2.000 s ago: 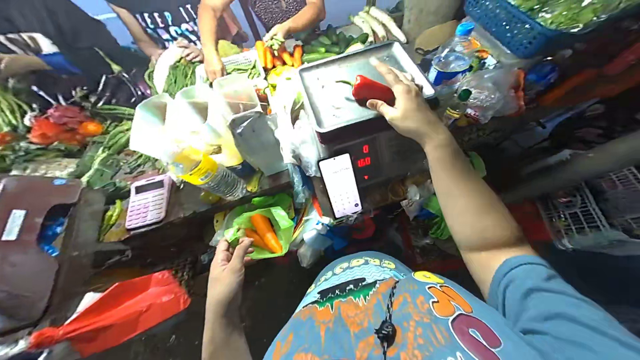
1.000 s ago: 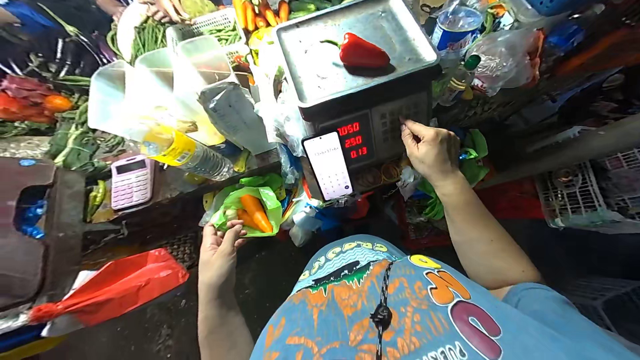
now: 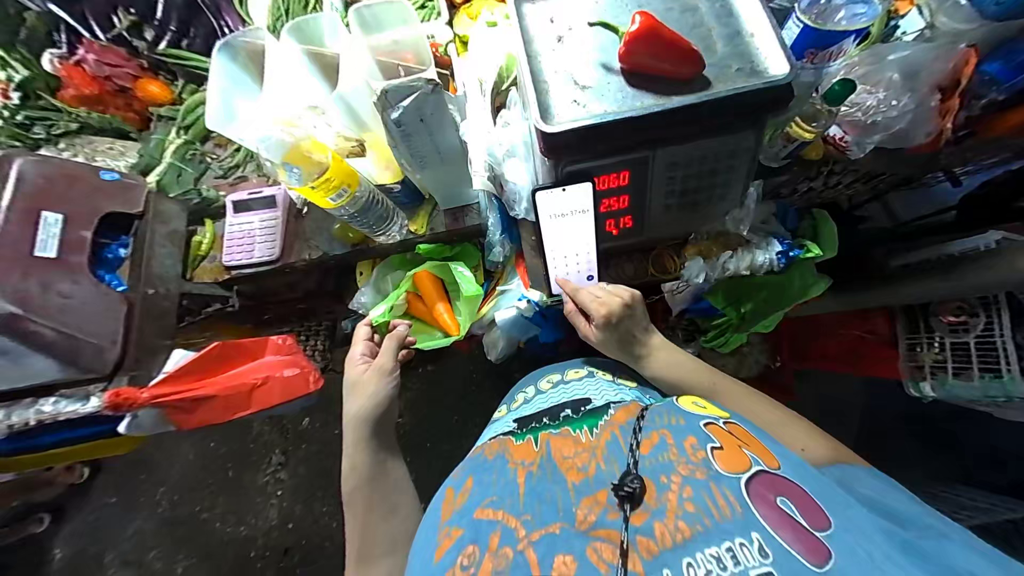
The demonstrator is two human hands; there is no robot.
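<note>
My left hand (image 3: 378, 346) pinches the rim of a light green plastic bag (image 3: 464, 300), in which carrots (image 3: 436, 300) lie. With a fingertip, my right hand (image 3: 606, 318) touches the lower screen of a smartphone (image 3: 566, 232) that shows a calculator. The phone leans upright against the front of a digital scale (image 3: 696, 188), beside its lit red digits. On the scale's metal tray (image 3: 576, 104) lies a red bell pepper (image 3: 660, 48) with a green stem.
A pink calculator (image 3: 254, 228), a plastic bottle with a yellow label (image 3: 340, 188) and clear plastic containers (image 3: 240, 84) stand on the stall to the left. A red plastic bag (image 3: 232, 382) hangs lower left. Bottles and plastic bags (image 3: 896, 96) crowd the right, above a wire crate (image 3: 960, 344).
My right hand let go of the pepper on the tray, went to the scale's front keys, then moved left to the phone. My left hand stays at the green bag.
</note>
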